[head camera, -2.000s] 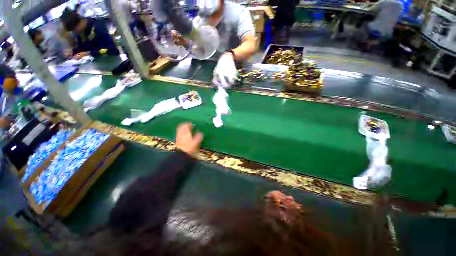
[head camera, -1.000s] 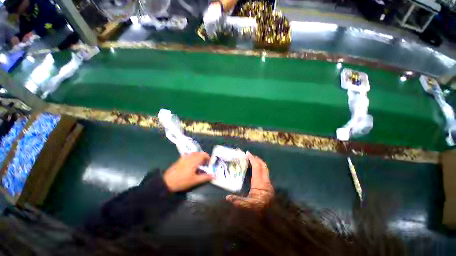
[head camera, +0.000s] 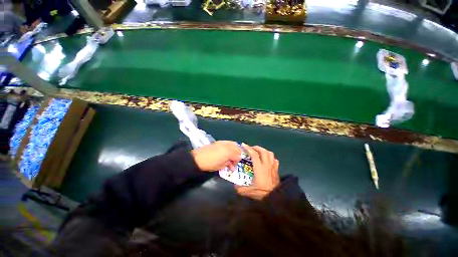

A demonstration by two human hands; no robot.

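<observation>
A white open housing (head camera: 236, 175) with small coloured parts inside is held between my hands over the dark green bench. My left hand (head camera: 217, 156) is at its left and upper side, with the fingers over the inner parts. My right hand (head camera: 264, 173) grips its right side. The hands hide much of the housing. Its whitish bagged cord (head camera: 190, 125) runs up and left from my left hand to the worn edge rail. What the left fingertips touch inside is too blurred to tell.
The green conveyor belt (head camera: 226, 70) lies beyond the chipped rail (head camera: 261, 118) and carries other units, one at the right (head camera: 392, 62). A carton of blue-and-white parts (head camera: 42, 135) is at left. A slim pale tool (head camera: 371, 165) lies on the bench at right.
A second ago the housing showed more openly; now my left fingers have moved over its inside and my hands are closer together. Earlier my left hand was reaching over the belt.
</observation>
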